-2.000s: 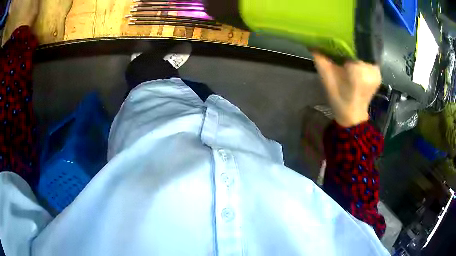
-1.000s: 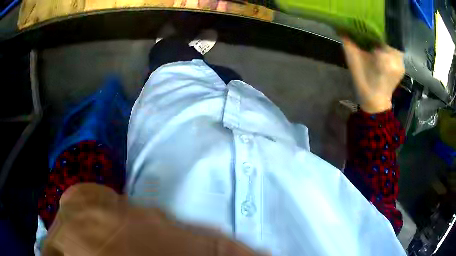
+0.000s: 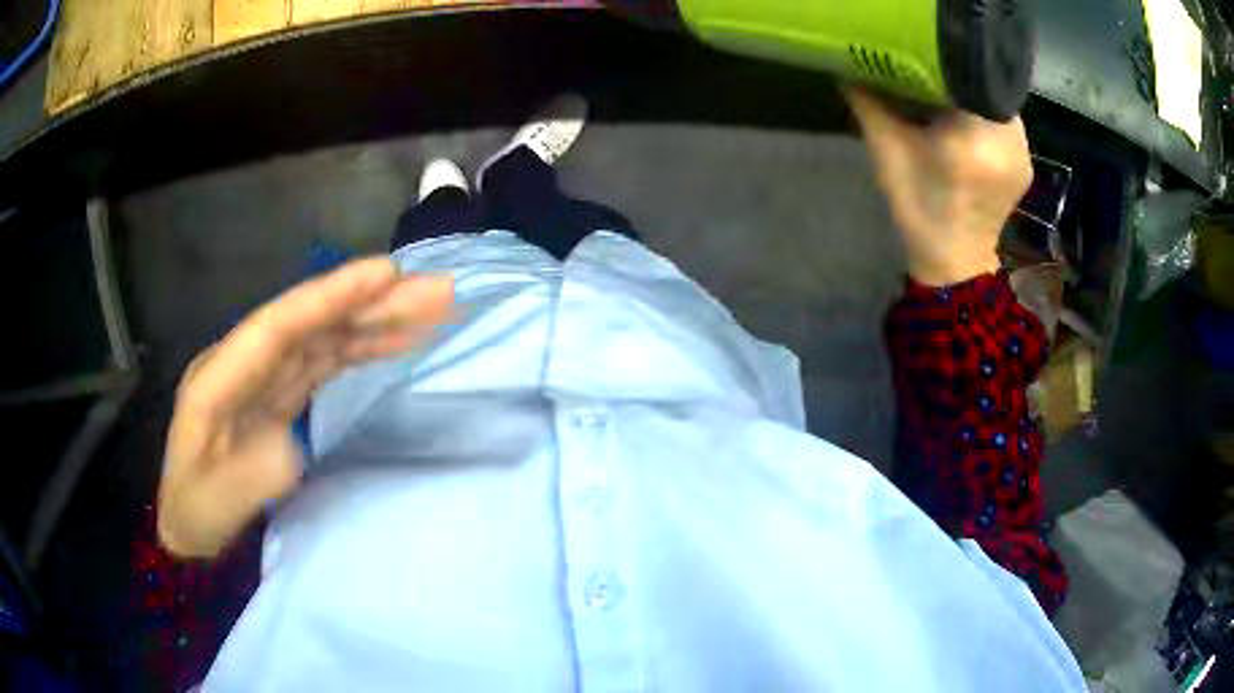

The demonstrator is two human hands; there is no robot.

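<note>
A lime-green heat gun with a black rear cap is at the top right, over the bench's front edge. Its nozzle is cut off by the top of the frame. My right hand is closed around its handle from below. My left hand is raised in front of my body at the left, blurred, with thumb and fingers apart and nothing visible in it. The wooden board lies on the bench at the top left. No leads show on its visible part.
A white paper sheet lies on the bench at the far right. A cardboard box and a pale grey bag or box are below at right. Metal legs stand at the left. My shoes are on the floor under the bench.
My left hand came off the board, passed close to the camera as a blur, and is now lower in front of my body. The view shifted, and the leads left the frame. The right hand keeps the heat gun.
</note>
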